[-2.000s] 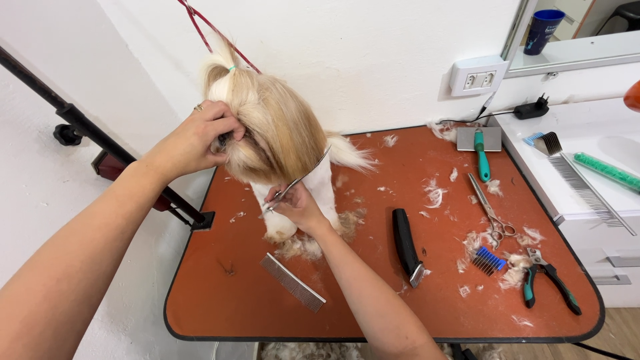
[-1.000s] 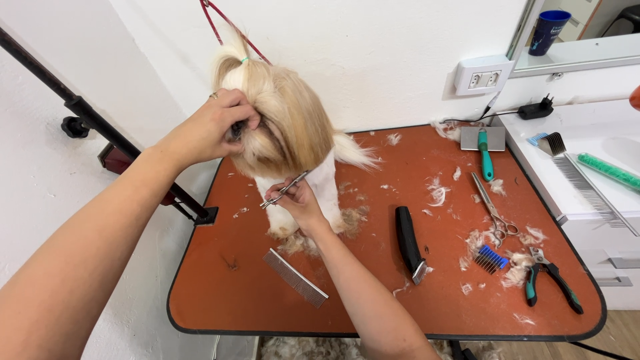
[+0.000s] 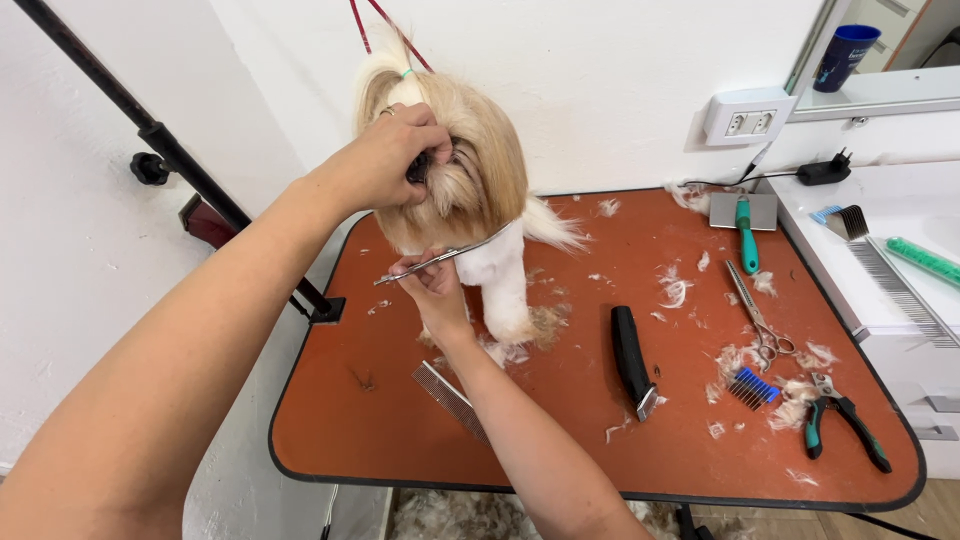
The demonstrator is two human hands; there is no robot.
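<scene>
A long-haired dog with tan head hair and white, short-clipped front legs stands on the brown grooming table. A green band ties the hair on top of its head. My left hand grips the dog's muzzle, its fingers partly over the face. Below the head, my right hand holds a pair of metal grooming scissors, whose blades point to the right along the lower edge of the head hair. Whether the blades are apart is hard to tell. Under my right forearm lies a metal comb, partly hidden.
Black clippers, thinning shears, a slicker brush, a blue guard comb and nail clippers lie on the table's right side among hair tufts. A black grooming arm rises at left, with a red loop above the dog.
The scissors have turned and now point right along the hair's lower edge. The dog's head has turned or tilted slightly in my left hand's grip.
</scene>
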